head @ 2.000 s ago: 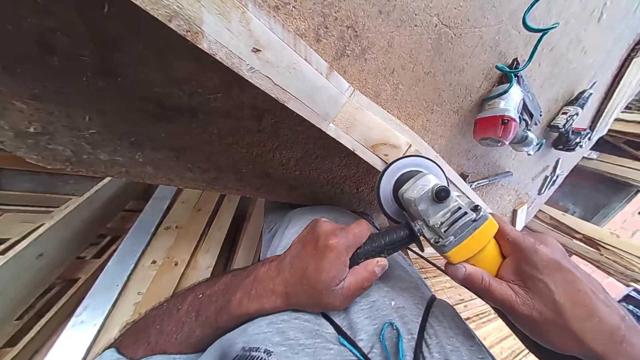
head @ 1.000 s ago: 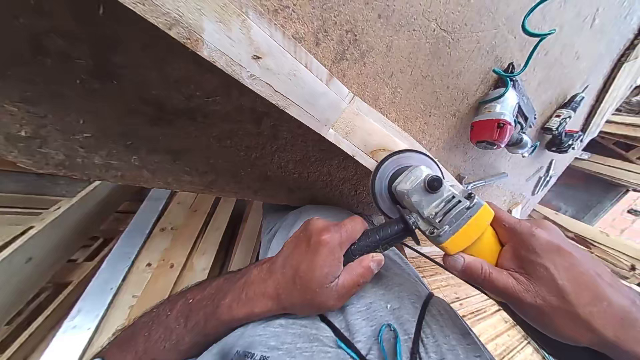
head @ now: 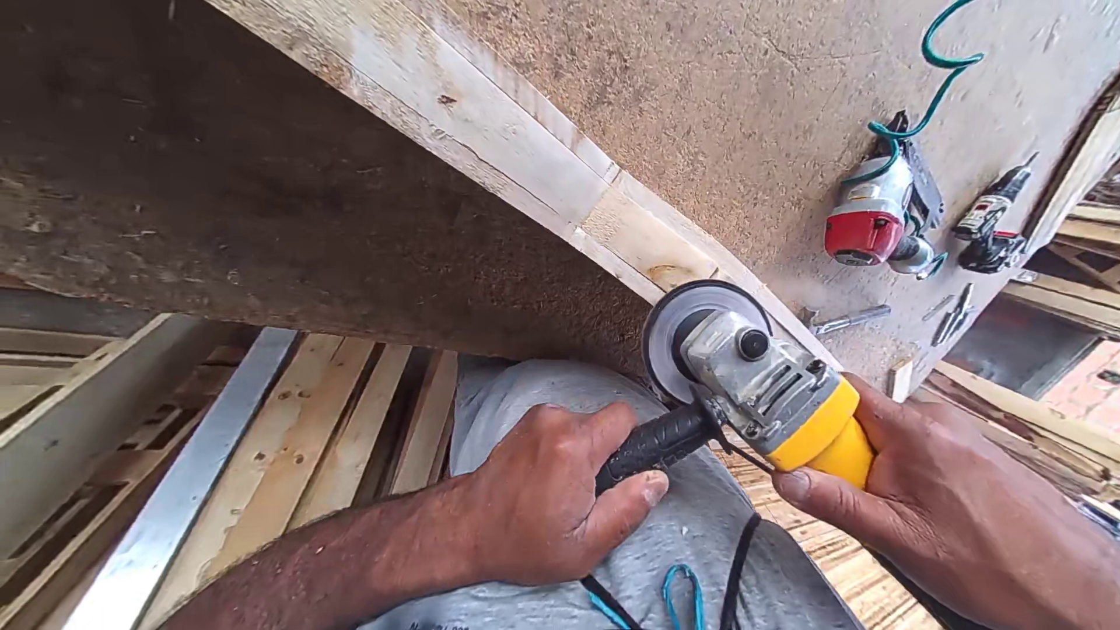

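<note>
My left hand [head: 560, 494] is closed around the black side handle [head: 661, 446] of an angle grinder. The grinder's yellow body [head: 822, 437] is in the grip of my right hand [head: 927, 490], behind its grey metal gear head [head: 744, 367]. Its round disc [head: 691, 337] lies over the edge of a long pale wooden piece [head: 643, 232], near a knot; whether it touches the wood I cannot tell. That piece runs diagonally along the rim of a brown board worktop [head: 744, 131].
On the worktop lie a red and grey air nailer [head: 875, 214] with a coiled green hose [head: 949, 63], a cordless drill [head: 993, 219] and a metal tool [head: 853, 319]. Timber planks [head: 271, 446] and a metal straightedge [head: 188, 481] are at lower left.
The grinder has tilted a little from two seconds ago, and its disc shows narrower than then. Both hands have kept their hold on it.
</note>
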